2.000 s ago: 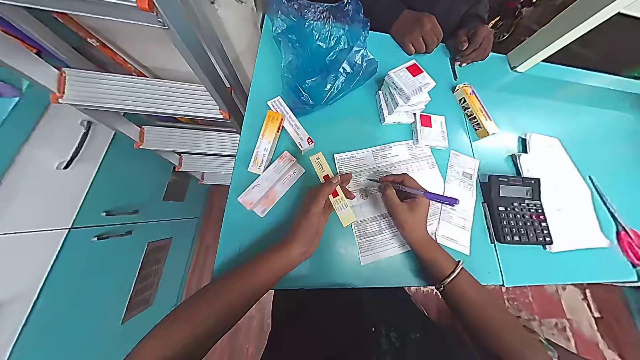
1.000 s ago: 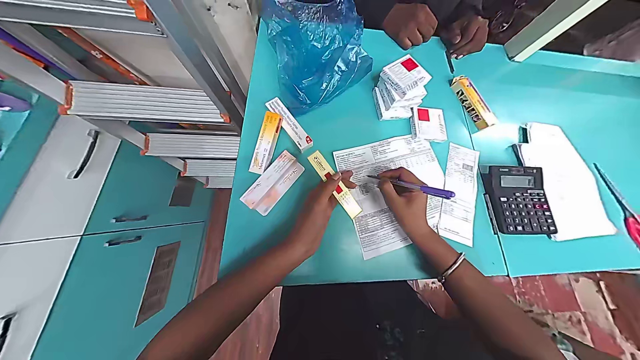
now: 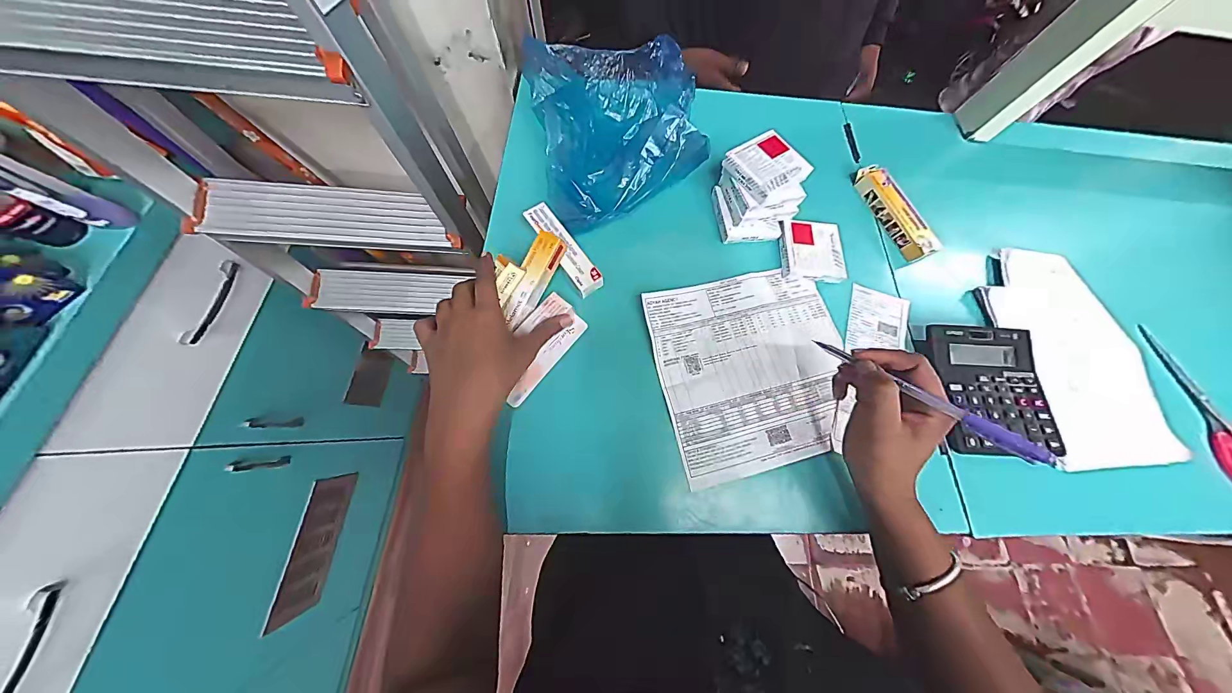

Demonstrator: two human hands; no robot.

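My left hand is at the desk's left edge, its fingers over a yellow carton, partly hidden; whether it grips the carton is unclear. Around it lie an orange-and-white carton, a white carton and a pale pink-and-white carton. My right hand holds a purple pen, its tip above the right side of a printed sheet. A narrow paper slip lies partly under that hand, beside a black calculator.
On the turquoise desk are a blue plastic bag, stacked white boxes, another white box, a yellow box, white papers and scissors. Shelving borders the left. Another person's hand is across the desk.
My left hand has moved left with the yellow carton, off the printed sheet to the other cartons. My right hand has shifted right, still holding the pen. The other person's hands have drawn back.
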